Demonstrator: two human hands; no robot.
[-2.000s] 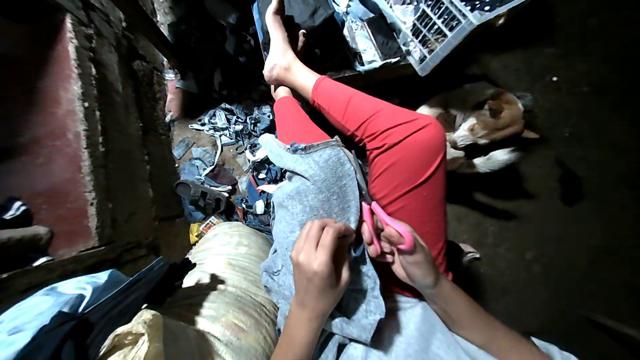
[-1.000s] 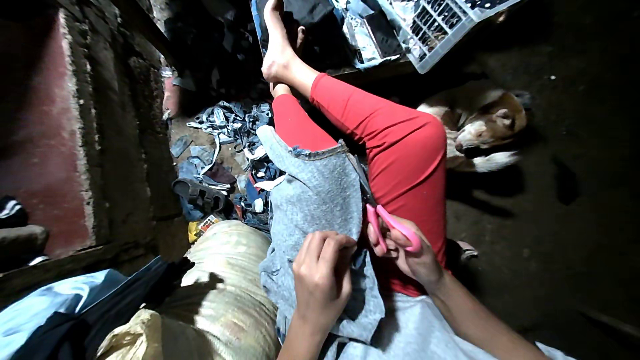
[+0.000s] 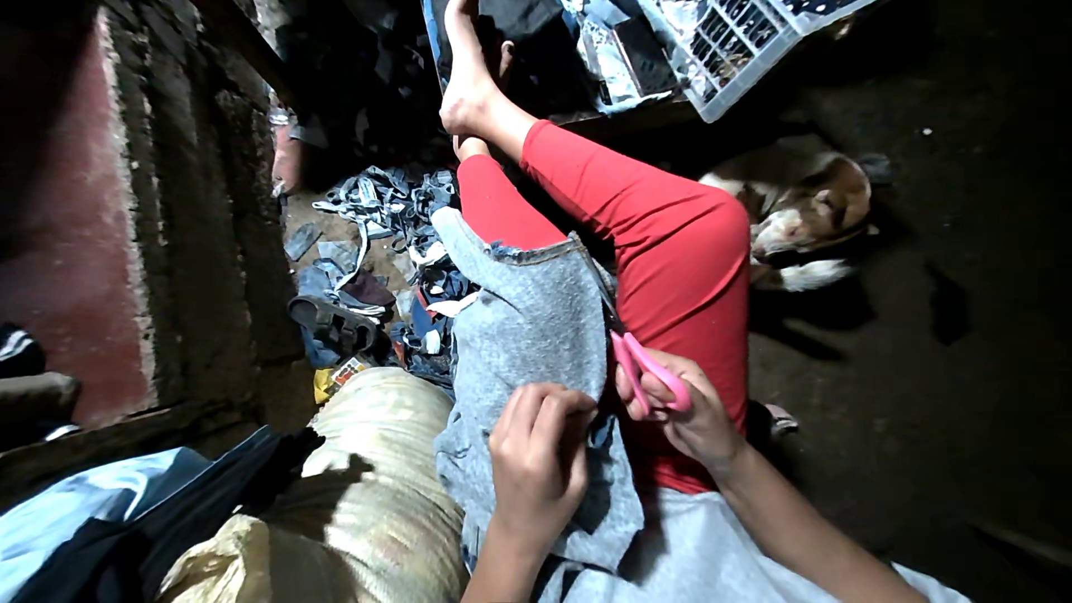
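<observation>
A grey cloth piece (image 3: 544, 310) with a frayed upper edge lies over my lap and my red-trousered leg. My left hand (image 3: 540, 448) pinches the cloth near its right edge, fingers curled together. In my right hand (image 3: 682, 410) is a pair of scissors with pink handles (image 3: 649, 377); its dark blades point up along the cloth's right edge and are partly hidden by it. Whether the blades are apart cannot be told.
Fabric scraps (image 3: 385, 201) and a sandal (image 3: 335, 325) lie on the floor. A stuffed pale sack (image 3: 377, 469) stands left of my lap, beside dark and light blue cloths (image 3: 109, 494). A plastic crate (image 3: 737, 50) is ahead. A dog or cat (image 3: 804, 201) lies curled at the right.
The hands have stayed in nearly the same place. Since two seconds ago, the grey cloth's upper part has shifted slightly, and more of the scissor blades shows.
</observation>
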